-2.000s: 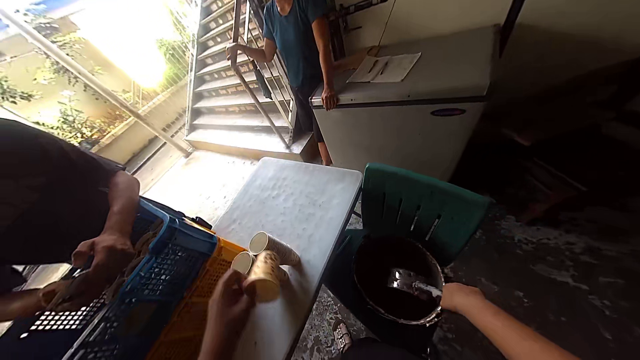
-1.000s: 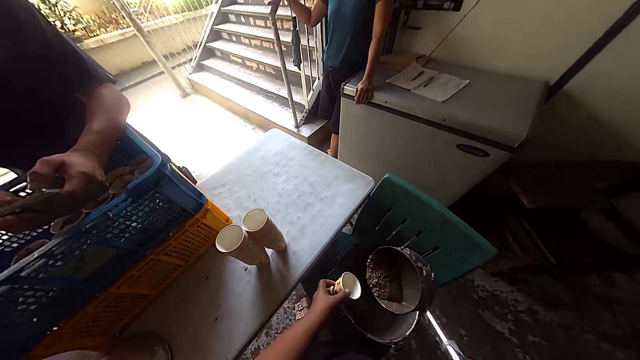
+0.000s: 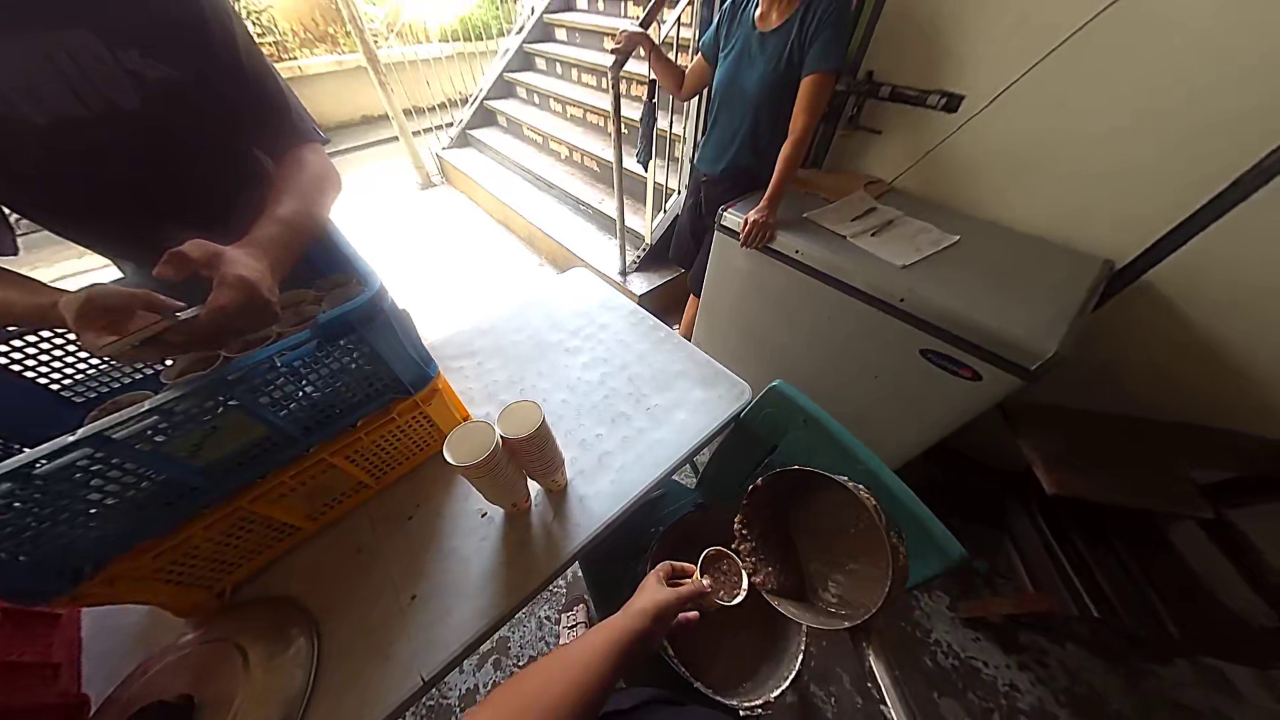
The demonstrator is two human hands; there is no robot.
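Observation:
My left hand (image 3: pixel 665 597) is shut on a paper cup (image 3: pixel 722 577) that holds a chunky brown mixture. The cup is beside the rim of a tilted metal saucepan (image 3: pixel 850 550), which has brown mixture along its inner left side. Below both is a large pot (image 3: pixel 740 660) with brown residue, partly hidden by my hand and the saucepan. The saucepan's handle runs down toward the bottom edge; my right hand is out of view. Two upright stacks of paper cups, one nearer (image 3: pixel 487 465) and one behind it (image 3: pixel 534 445), stand on the white table.
A blue crate (image 3: pixel 300 370) of filled cups sits on an orange crate (image 3: pixel 370 455); a co-worker's hands (image 3: pixel 215 295) are over it. A clear lid (image 3: pixel 230 660) lies on the table (image 3: pixel 610 350). Behind the green chair (image 3: pixel 800 430), another person touches a chest freezer (image 3: pixel 850 330).
My left hand has moved from the cup stacks to the saucepan. The cup in it looked empty one second ago and now holds mixture. My right hand, seen two seconds ago, has left view.

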